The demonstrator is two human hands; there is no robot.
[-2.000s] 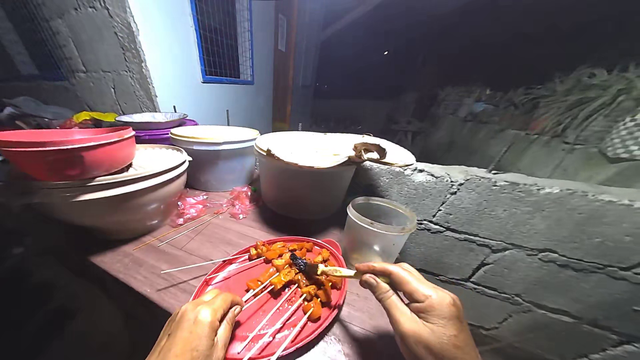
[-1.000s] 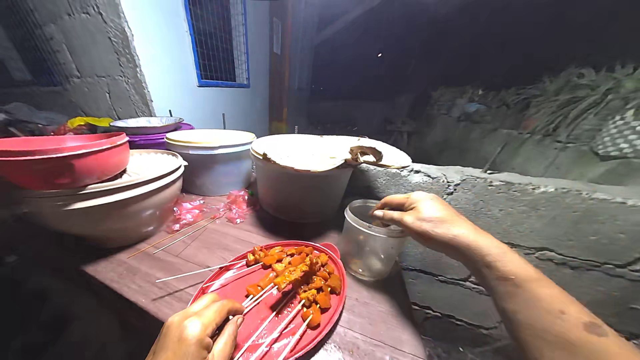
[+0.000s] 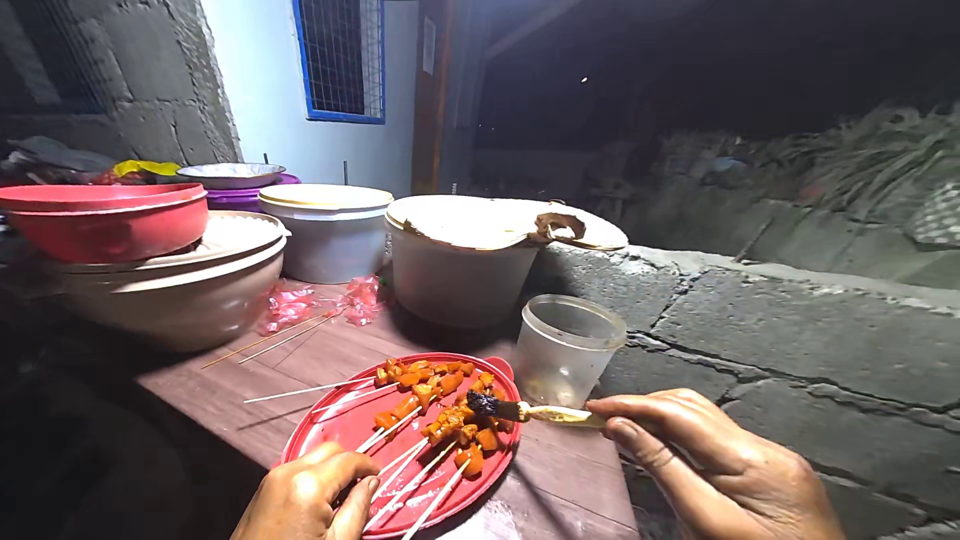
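Several skewers of orange-brown glazed pieces (image 3: 448, 426) lie on a red plastic lid (image 3: 337, 427), their bare sticks pointing toward me. My left hand (image 3: 319, 491) is at the lid's near left edge, fingers curled by the stick ends; whether it grips a stick is hard to tell. Between thumb and fingers, my right hand (image 3: 712, 457) holds a basting brush (image 3: 559, 415) by its pale handle. Its dark bristles are over the skewered pieces, at their right side. Just behind the brush stands a translucent plastic tub (image 3: 570, 349) with a little in its bottom.
Behind the lid are a large white tub (image 3: 465, 277) with a worn cover, a lidded pail (image 3: 326, 236) and pink plastic bags (image 3: 291, 304). Loose sticks (image 3: 289, 339) lie on the wooden table (image 3: 225, 386). At left, a red basin (image 3: 105, 225) rests on a beige one. A block wall (image 3: 810, 337) borders the right.
My right hand was at the translucent tub's mouth one second ago; now it is nearer me, with the brush over the skewers. My left hand has stayed near the lid's left edge.
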